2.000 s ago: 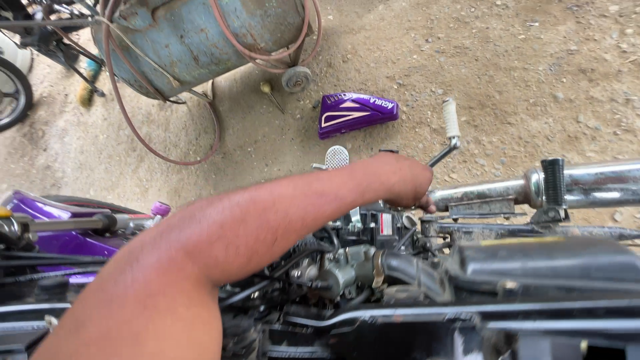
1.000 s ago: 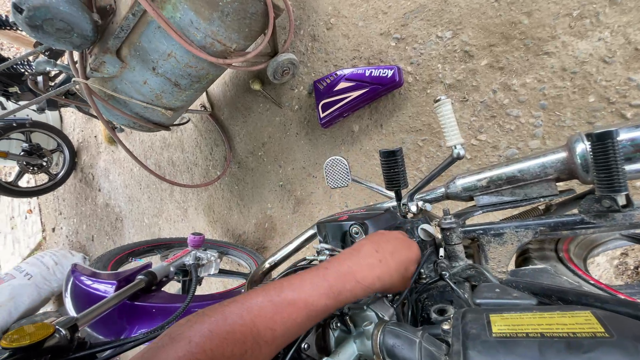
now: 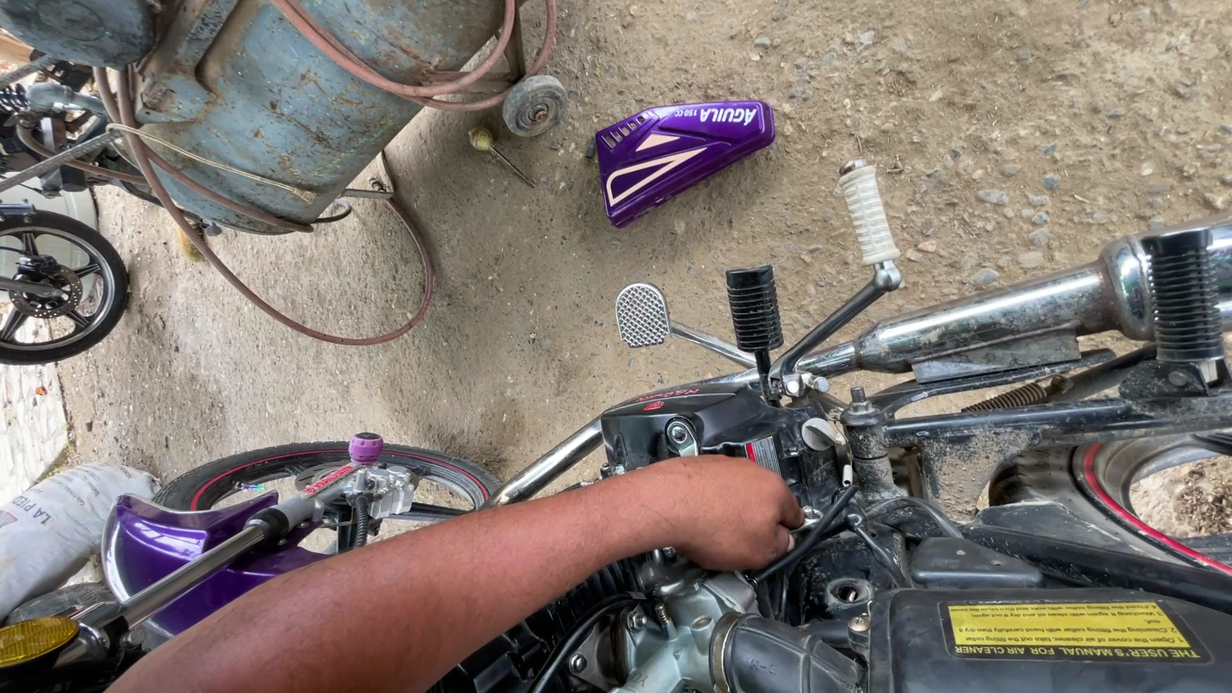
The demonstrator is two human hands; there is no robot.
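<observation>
My left hand [image 3: 746, 520] reaches in from the lower left, its fingers curled down at the top of the motorcycle engine. The fingertips are beside a black cable [image 3: 818, 529] and a small metal part; whether they grip either is unclear. Just beyond the hand lies the black engine side cover [image 3: 693, 414]. Below it are the metal carburetor [image 3: 683, 606] and a black rubber intake duct [image 3: 784, 654]. My right hand is out of view. A purple side panel [image 3: 683, 154] rests on the ground beyond the bike.
The kick starter [image 3: 871, 212], black-rubbered lever [image 3: 754, 308], metal foot pedal [image 3: 642, 315] and chrome exhaust pipe [image 3: 1001, 313] jut out past the engine. A rusty tank [image 3: 289, 106] with a hose [image 3: 414, 260] and a screwdriver [image 3: 500, 159] are at upper left. The air cleaner box [image 3: 914, 626] is lower right.
My left arm has drawn down from the exhaust side, and the hand is now lower over the engine, near the cable. The view has shifted, showing more of the front wheel.
</observation>
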